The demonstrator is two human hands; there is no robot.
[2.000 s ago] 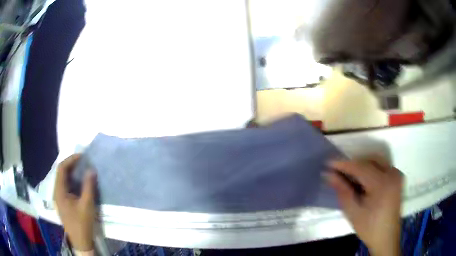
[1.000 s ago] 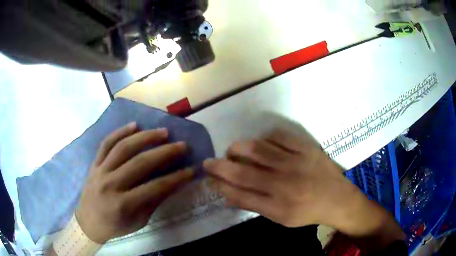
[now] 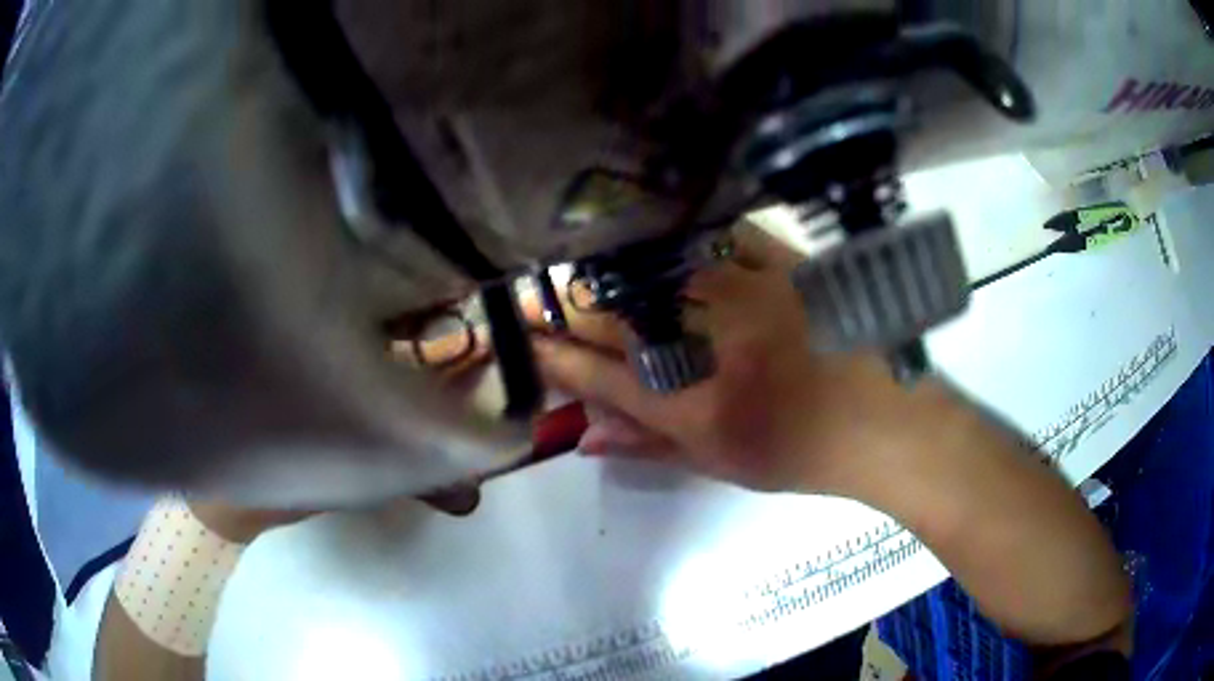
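Observation:
The large sewing machine head (image 3: 200, 266) fills the upper left and covers the sewing area. My left hand (image 3: 266, 519) is mostly hidden behind it; the wrist with a dotted cream band and a fingertip show below its edge. My right hand (image 3: 719, 366) lies under the head by the needle area, palm down, its fingertips partly hidden by machine parts. A grey-blue patch, seemingly the interfaced piece (image 3: 69, 512), shows at the far left beyond my left wrist. Whether either hand grips cloth is hidden.
A ridged tension knob (image 3: 885, 282) and a smaller one (image 3: 672, 362) stick out in front of my right hand. Red tape (image 3: 559, 431) is by my right thumb. Lime-green snips (image 3: 1102, 226) lie at the right. A printed ruler (image 3: 852, 559) runs along the front; blue crates (image 3: 952, 632) are below.
The view has moved in close over the machine head. Both hands have gone from the table front to under the head, and the grey-blue piece is now largely out of sight.

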